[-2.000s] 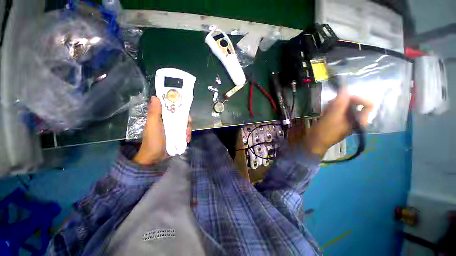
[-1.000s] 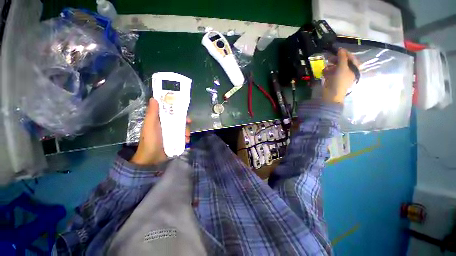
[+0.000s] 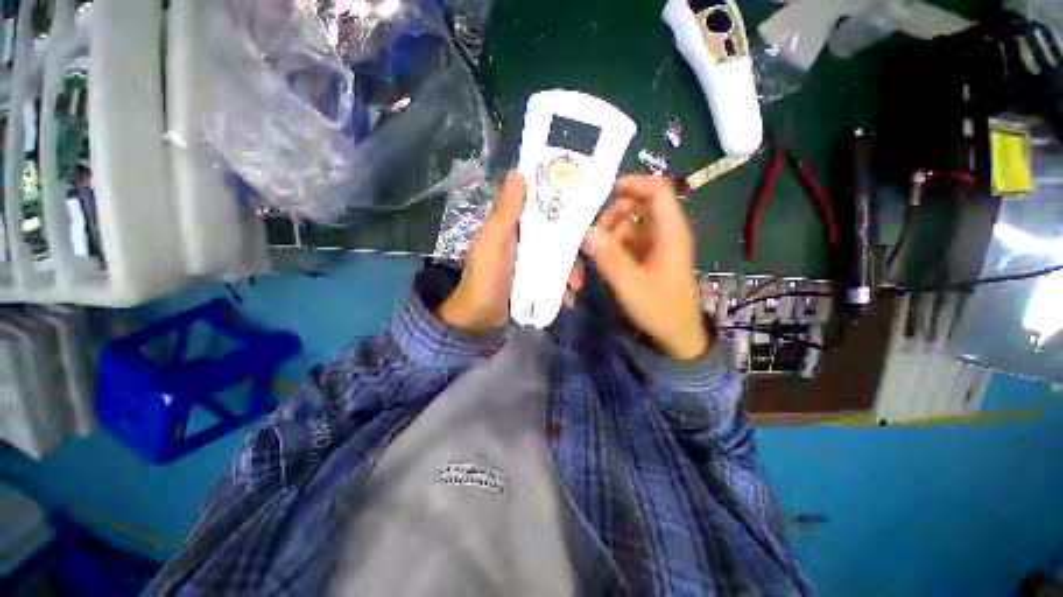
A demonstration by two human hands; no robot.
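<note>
My left hand (image 3: pixel 486 264) holds a white housing shell (image 3: pixel 562 208) upright over the bench edge. The shell has a dark rectangular window, and a gold round part (image 3: pixel 561 174) sits in its wide half. My right hand (image 3: pixel 648 257) is just right of the shell with its fingertips bent together near the shell's edge. Whether the fingers hold something small cannot be told. A second white shell (image 3: pixel 730 98) lies on the green mat at the upper right.
Red-handled pliers (image 3: pixel 764 211) and a black screwdriver-like tool (image 3: pixel 860 222) lie right of my hands. A black soldering station (image 3: pixel 933 105) stands further right. A large clear bag (image 3: pixel 338 128) and foam trays (image 3: pixel 122 163) are left. A carton of units (image 3: pixel 775 321) is below the edge.
My right hand has come from the soldering station to beside the shell. The view has shifted left, showing the foam trays and blue stool. My left hand still holds the shell, now tilted slightly.
</note>
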